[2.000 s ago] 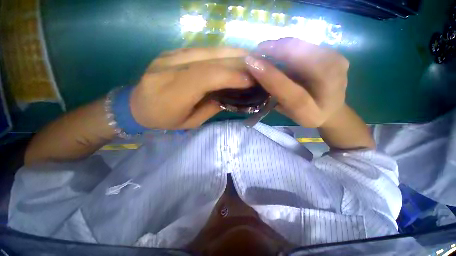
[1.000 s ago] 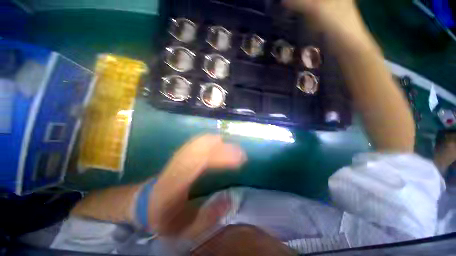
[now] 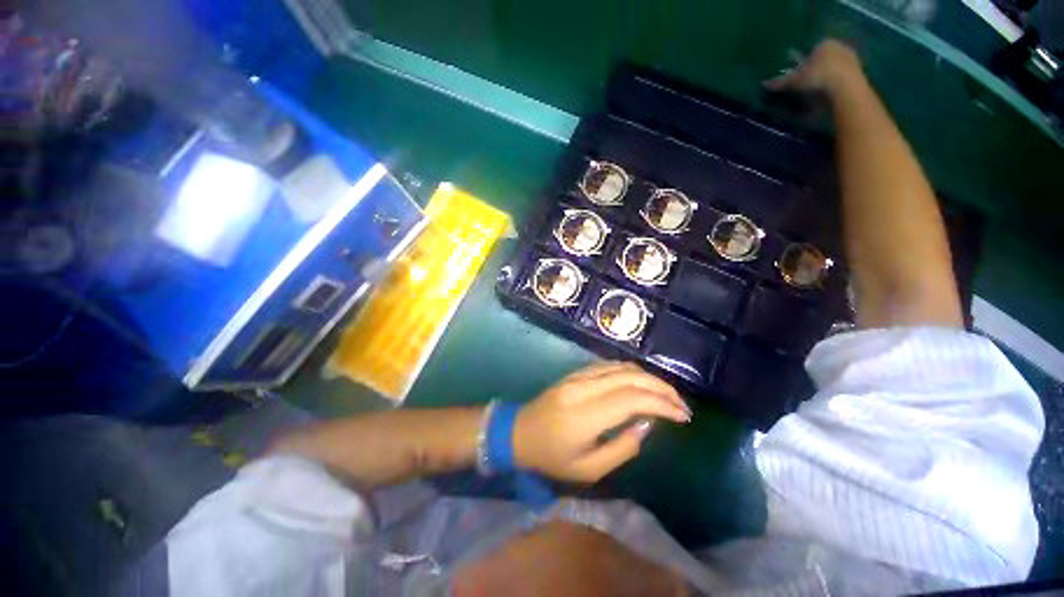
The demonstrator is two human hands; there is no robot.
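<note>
A large black tray [image 3: 688, 350] with rectangular pockets lies on the green bench at the centre right. Several round watch cases [image 3: 646, 260] with metallic rims sit in its pockets, mostly in the left columns; some pockets hold none. My left hand [image 3: 595, 422], with a blue wrist strap [image 3: 502, 436], is just in front of the tray's near edge, fingers apart and holding nothing that shows. My right hand [image 3: 819, 72] reaches to the tray's far side; its fingers are small and blurred, and what it holds cannot be told. My right forearm covers part of the tray.
A yellow gridded sheet [image 3: 426, 292] lies left of the tray. A blue bench machine [image 3: 274, 262] with a pale-edged front panel stands further left. A pale rail [image 3: 467, 88] runs along the back of the green bench. A metallic object [image 3: 1038, 58] is at the top right.
Two seconds ago both hands were together around a dark round piece. They have parted: my right hand reached far out over the tray, my left opened. The view has turned, showing more on the left.
</note>
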